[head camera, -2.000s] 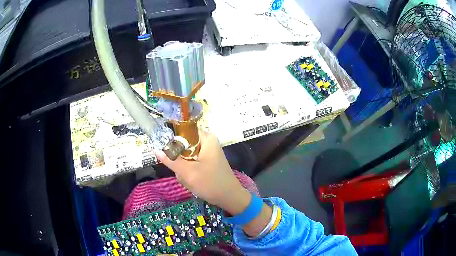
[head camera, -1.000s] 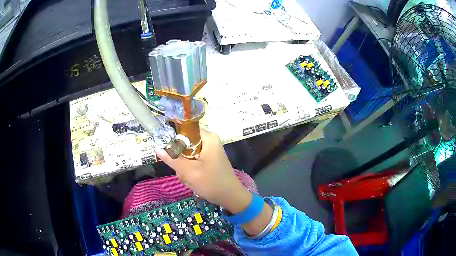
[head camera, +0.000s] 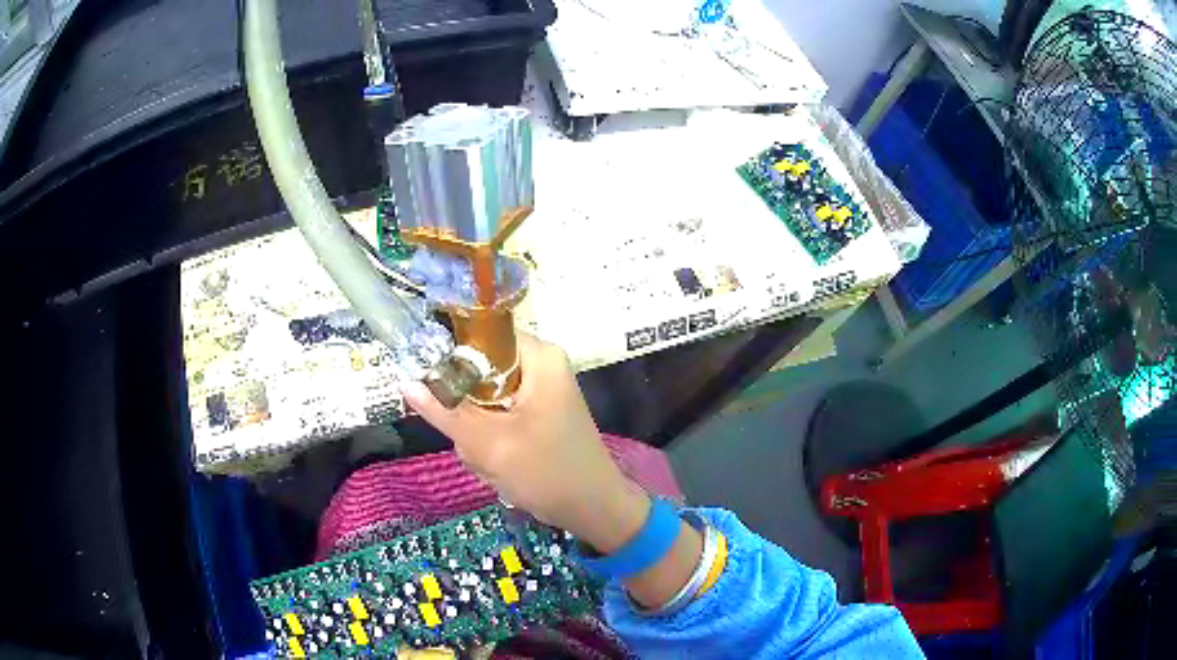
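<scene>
My right hand, with a blue wristband, is closed around the copper-brown body of a glue dispensing valve. A silver ribbed block tops the valve. A thick pale hose curves down to a fitting beside my thumb. A long green circuit board with yellow blocks lies low over my lap, partly below my right hand and wrist. The valve's lower tip is hidden by my hand. A small pale-yellow patch, perhaps a covered fingertip, shows at the bottom edge; my left hand is otherwise out of the picture.
A bench with printed covering stands ahead, with a small green board at its right and a white stand behind. A black tray is at the left. A red stool and a floor fan are at the right.
The valve and my right hand have barely moved. The board has shifted very slightly left. The pale-yellow patch has appeared at the bottom edge and is now smaller than a second ago.
</scene>
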